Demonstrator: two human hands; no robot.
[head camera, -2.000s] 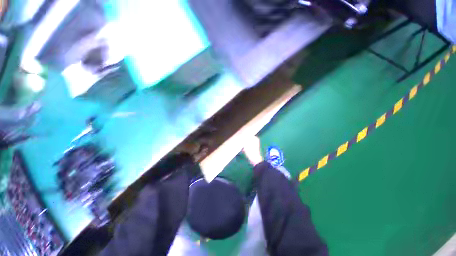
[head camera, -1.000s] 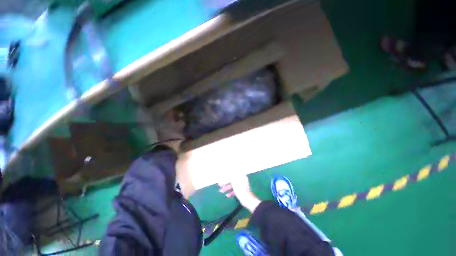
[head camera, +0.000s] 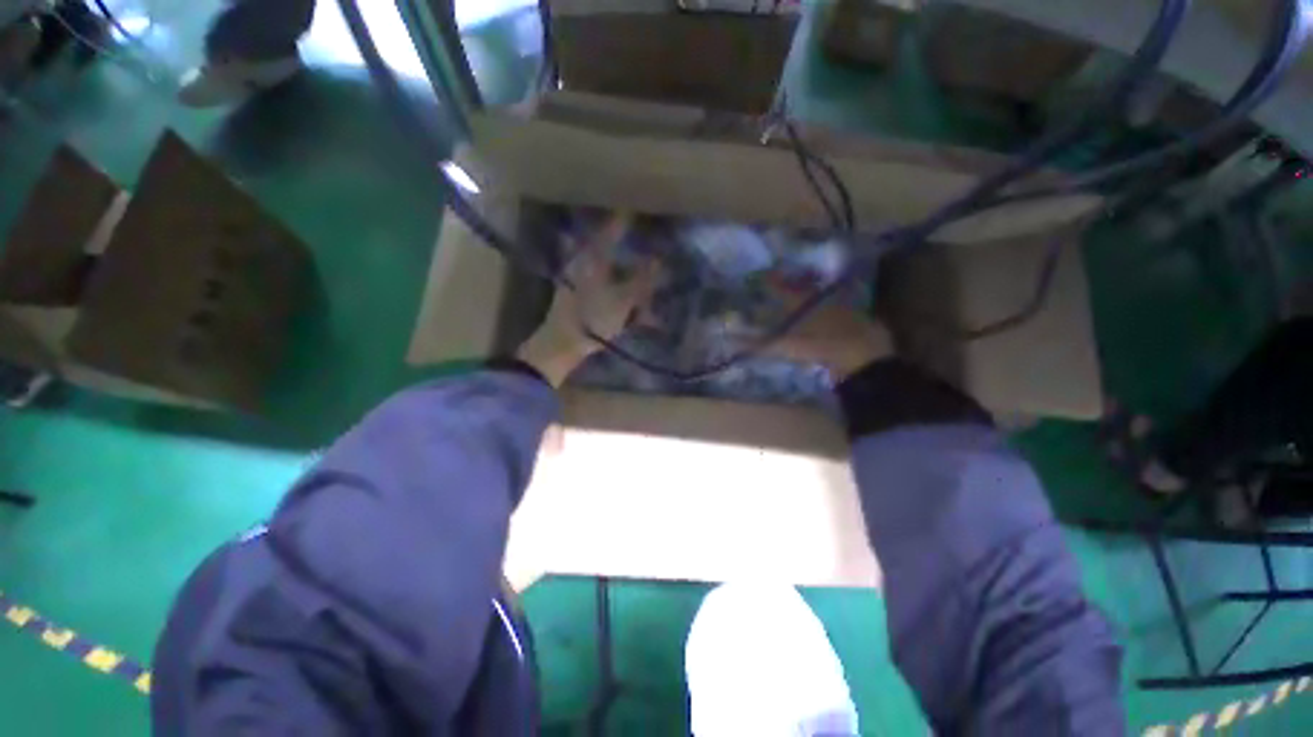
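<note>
An open cardboard carton (head camera: 691, 482) stands in front of me with its flaps spread. Inside lies a blurred mass of small dark and silvery parts (head camera: 734, 274). My left hand (head camera: 590, 303) is in the carton at the left, over the parts. My right hand (head camera: 821, 328) is in the carton at the right, among the parts. The fingers of both hands are blurred and partly hidden, so I cannot tell whether either holds a part.
Dark cables (head camera: 994, 202) hang across the view above the carton. Another open carton (head camera: 195, 281) stands on the green floor at the left. A black metal frame (head camera: 1188, 605) and a person's dark-clothed leg are at the right.
The view has moved over the carton and shows it more squarely. My right hand has moved from outside the front flap into the carton. My left hand is further inside over the parts.
</note>
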